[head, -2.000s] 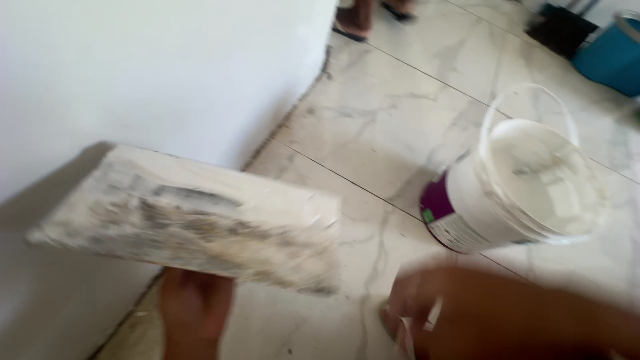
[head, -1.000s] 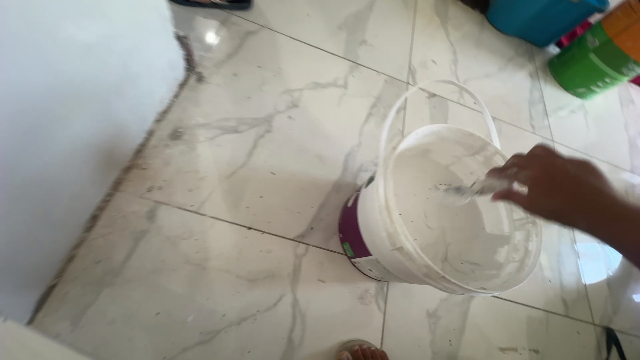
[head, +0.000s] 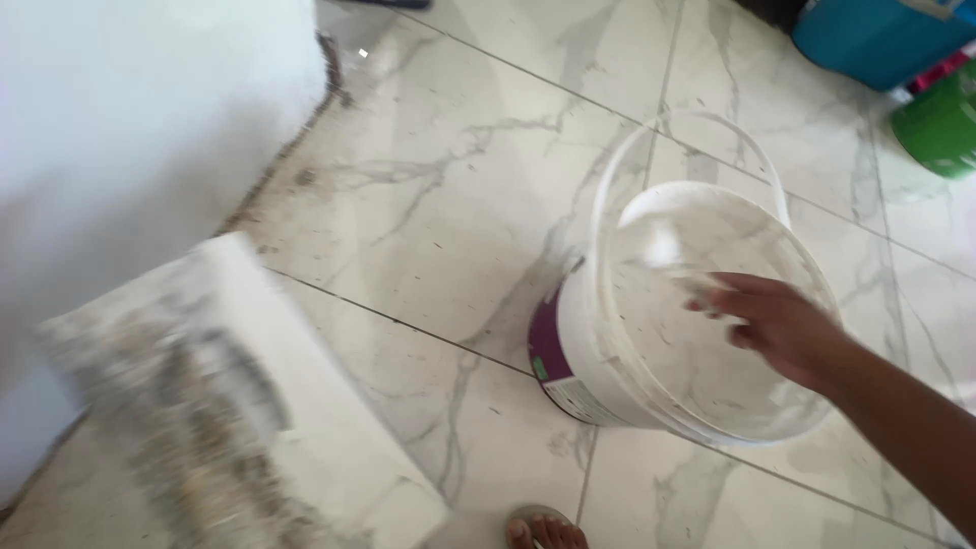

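My right hand (head: 778, 324) is over the mouth of a white plastic bucket (head: 618, 374), its fingers closed on the handle of a small putty knife (head: 686, 278). A white lump, blurred, shows at the blade's end. The bucket has a purple label and a raised white handle; whitish paste coats its inside. At the lower left a flat board (head: 343, 427), smeared with white, grey and brown compound, is tilted beside the wall. My left hand is hidden or outside the view.
A white wall (head: 152, 99) stands at the left, its base edge rough. Marbled floor tiles (head: 427, 252) surround the bucket. A teal tub (head: 877, 38) and a green container (head: 942, 126) stand at the upper right. A foot in a sandal (head: 545, 526) is at the bottom edge.
The smeared board, out of view a second ago, is back at the lower left. White material now shows on the tool in my right hand, which remains over the bucket.
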